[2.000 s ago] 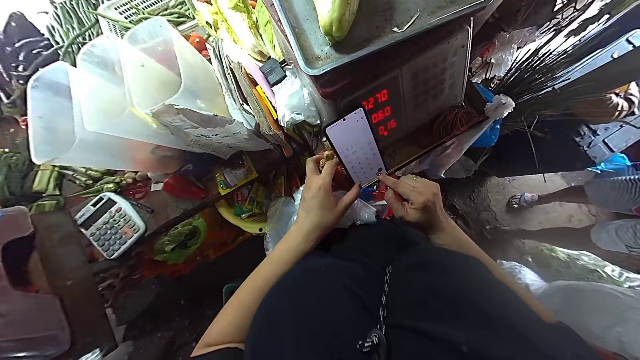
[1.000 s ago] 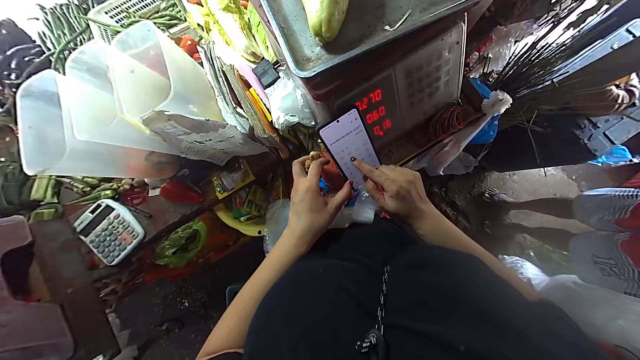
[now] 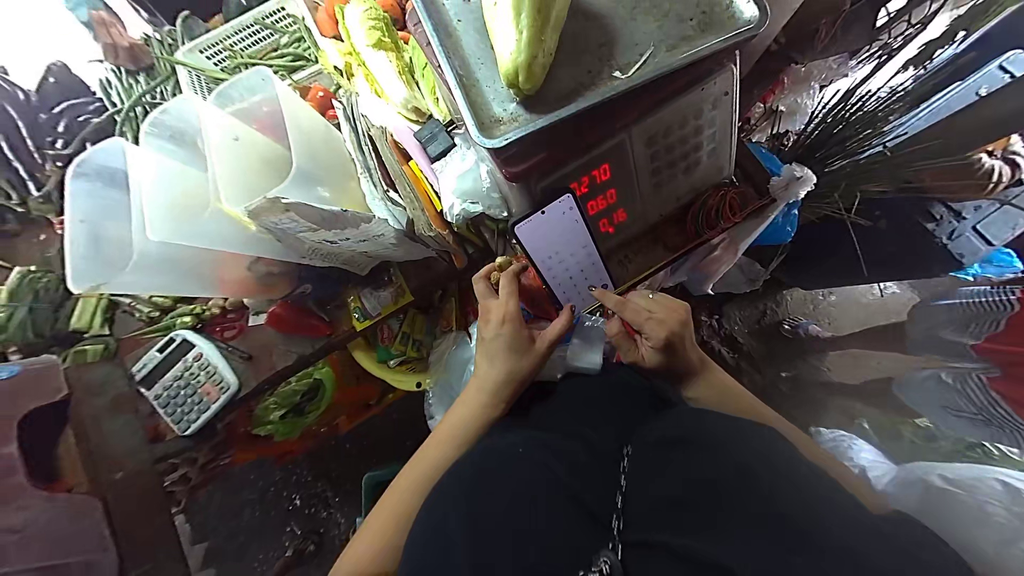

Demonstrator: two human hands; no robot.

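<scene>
A smartphone (image 3: 564, 252) with a calculator keypad on its lit screen leans in front of a digital weighing scale (image 3: 632, 172). My left hand (image 3: 512, 336) is at the phone's lower left, its thumb by the bottom edge and its fingers near small round brownish items (image 3: 499, 268). My right hand (image 3: 652, 328) has its index fingertip at the lower right of the screen, the other fingers curled near a clear plastic bag (image 3: 586, 344). Red digits glow on the scale's display, partly covered by the phone. A pale green gourd-like vegetable (image 3: 524, 44) lies on the metal scale tray (image 3: 584, 104).
Translucent plastic bins (image 3: 104, 216) stand at left, with a desk calculator (image 3: 186, 382) below them. Leafy vegetables (image 3: 380, 60) and a basket of green beans (image 3: 240, 48) are behind. A yellow bowl (image 3: 376, 372) holds packets. Another person's legs (image 3: 864, 344) show at right.
The phone's screen showed a line of entries near the top a second ago; those entries are gone now. My right index finger has shifted slightly toward the lower part of the screen.
</scene>
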